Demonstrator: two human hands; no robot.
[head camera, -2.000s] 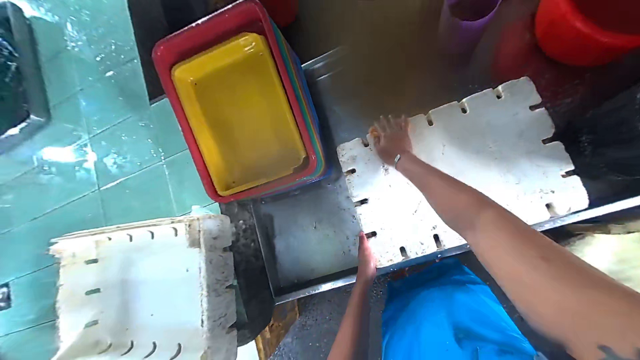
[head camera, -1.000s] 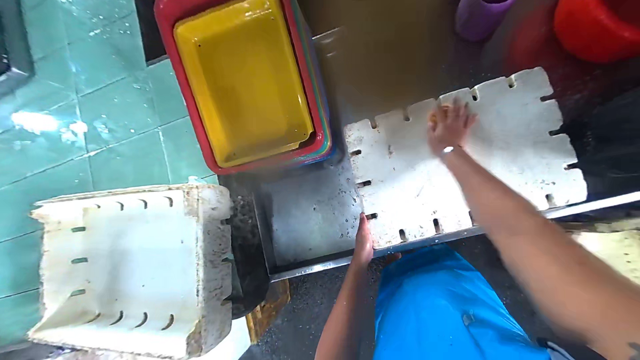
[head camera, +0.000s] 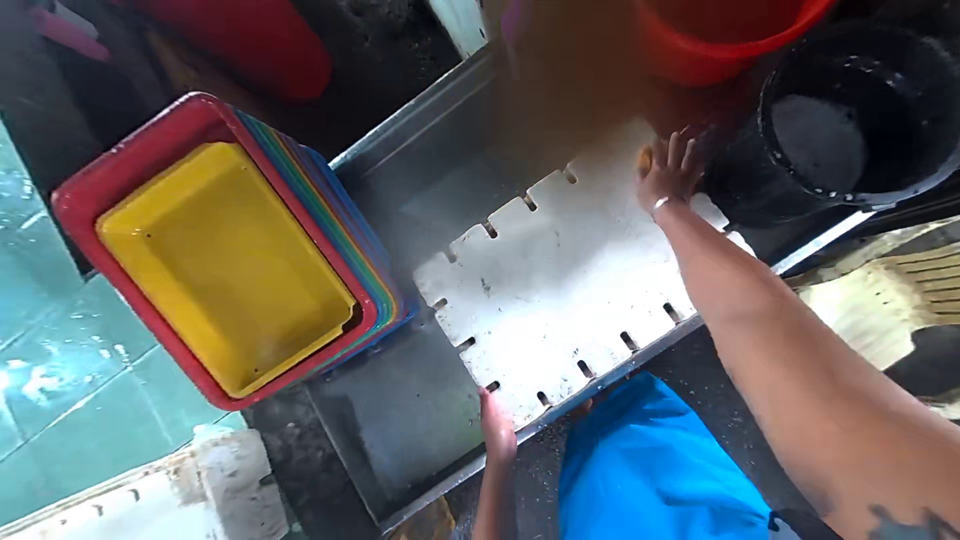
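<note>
A white slotted plastic panel (head camera: 559, 277) lies slantwise in a shallow metal tray (head camera: 405, 420), notches along its edges. My left hand (head camera: 499, 427) holds the panel's lower left edge near a slot. At the panel's far right part, my right hand (head camera: 670, 169) presses with spread fingers; a small orange-brown thing (head camera: 644, 160), perhaps a scrubber, sits under or beside its thumb side. A band circles the right wrist. The panel's far right end is partly hidden by the arm and blur.
Stacked plastic basins, a yellow one (head camera: 232, 270) inside a red one (head camera: 75, 195), stand left of the panel. A black bucket (head camera: 885, 112) and a red tub (head camera: 701, 64) are at upper right. Another white slotted piece (head camera: 232, 480) lies at lower left on green tiles (head camera: 45, 375).
My right hand has moved along the panel toward its far right end. My left hand stays at the panel's lower left edge. The view has turned and shifted.
</note>
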